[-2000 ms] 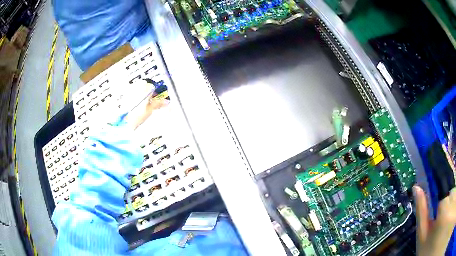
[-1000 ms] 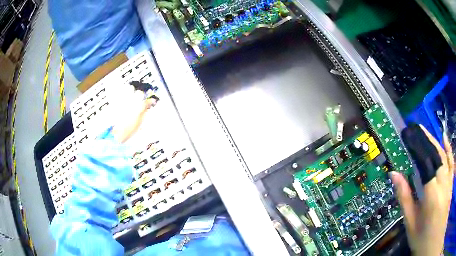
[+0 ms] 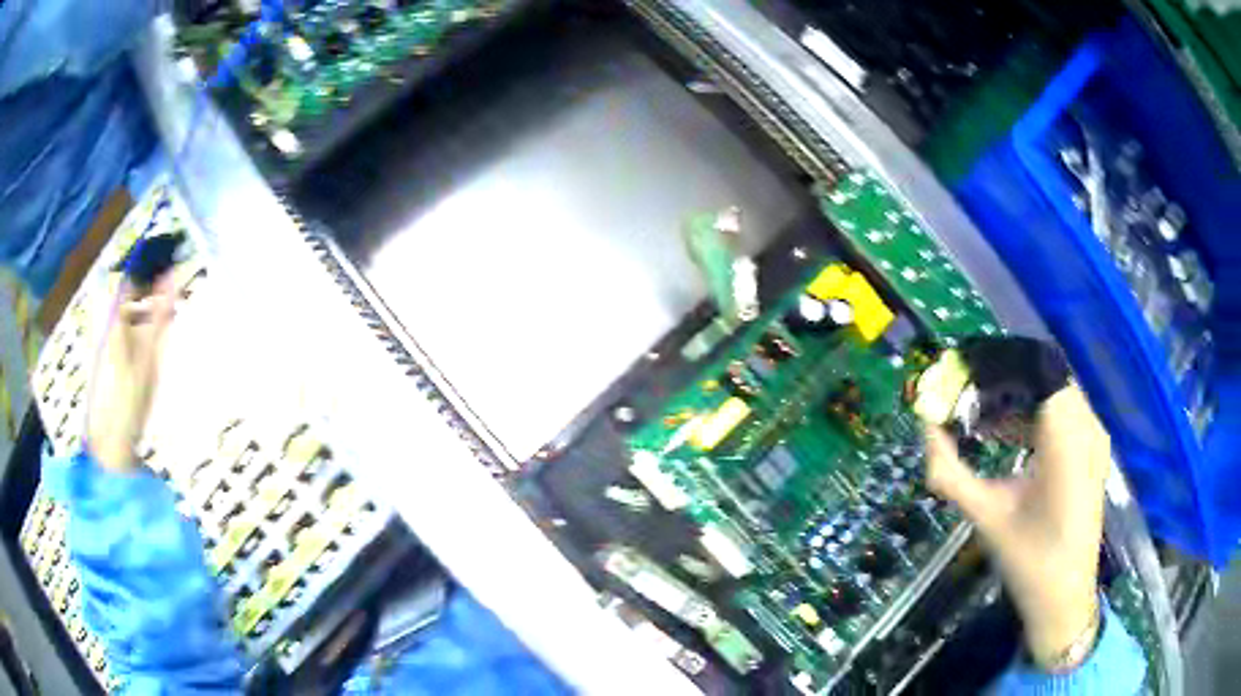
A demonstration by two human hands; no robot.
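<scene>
A green circuit board (image 3: 803, 469) crowded with parts lies in a black carrier, with yellow blocks at its far end. My right hand (image 3: 1028, 476), with black finger cots, is over the board's right side. It pinches a pale yellow and dark block, like a transformer (image 3: 942, 388), at the fingertips; whether the block touches the board is unclear. My left hand (image 3: 132, 360), also with black cots, is over the white component tray (image 3: 259, 388) at the left. Its fingertips are blurred and whether they hold a part cannot be told.
Metal conveyor rails (image 3: 408, 394) flank a shiny plate (image 3: 544, 245). Another board (image 3: 368, 55) lies at the top left. A pale green clamp (image 3: 715, 265) stands up at the carrier edge. A blue bin (image 3: 1089, 313) of loose pale parts is at the right. Blue clothing of a person shows top left.
The view has swung right, showing more of the blue bin. My right hand has moved inward over the board's edge, and a yellow block now shows at its fingertips. My left hand stays over the tray.
</scene>
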